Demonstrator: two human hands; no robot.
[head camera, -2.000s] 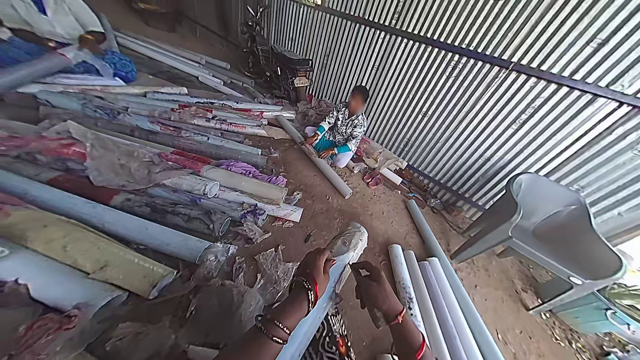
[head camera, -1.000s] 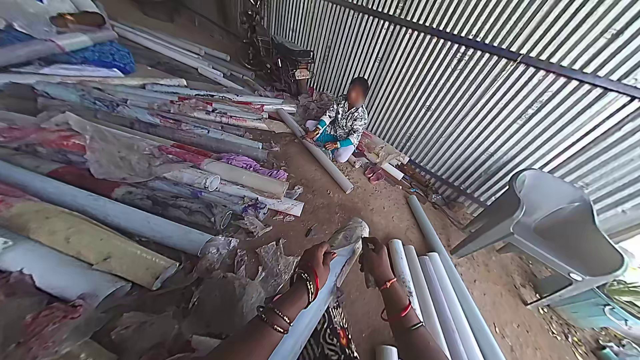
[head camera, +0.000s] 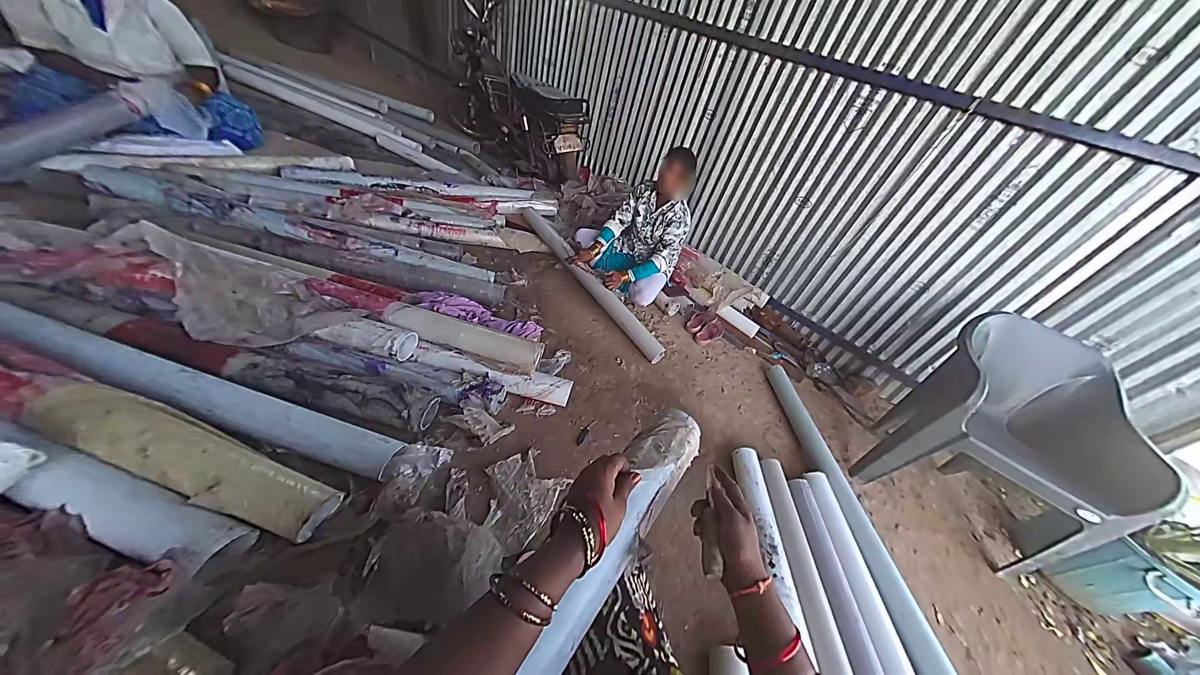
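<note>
A light blue-grey pipe or roll (head camera: 600, 572) slants up from the bottom edge in the head view, its far end covered in crumpled clear plastic wrapping (head camera: 667, 441). My left hand (head camera: 603, 492) lies on its left side just below that end, fingers curled against the wrapping. To the right, apart from the pipe, is my right hand (head camera: 729, 530), tilted with its fingers close together. A brownish flat thing shows at its palm, too unclear to name. Several white pipes (head camera: 797, 553) lie just right of my right hand. Patterned dark cloth (head camera: 628, 623) shows beneath the wrapped pipe.
Many partly plastic-wrapped pipes (head camera: 216, 384) cover the left side, with loose plastic (head camera: 450, 562) nearer me. Ahead, a person (head camera: 647, 225) sits holding a grey pipe (head camera: 600, 291). Another person (head camera: 122, 37) is at upper left. A grey plastic chair (head camera: 1041, 422) stands right, near the corrugated metal wall (head camera: 891, 187).
My right hand was close against the wrapped end one second ago; it is now lower and apart from it. My left hand stays at the pipe. More of the upper-left person shows now.
</note>
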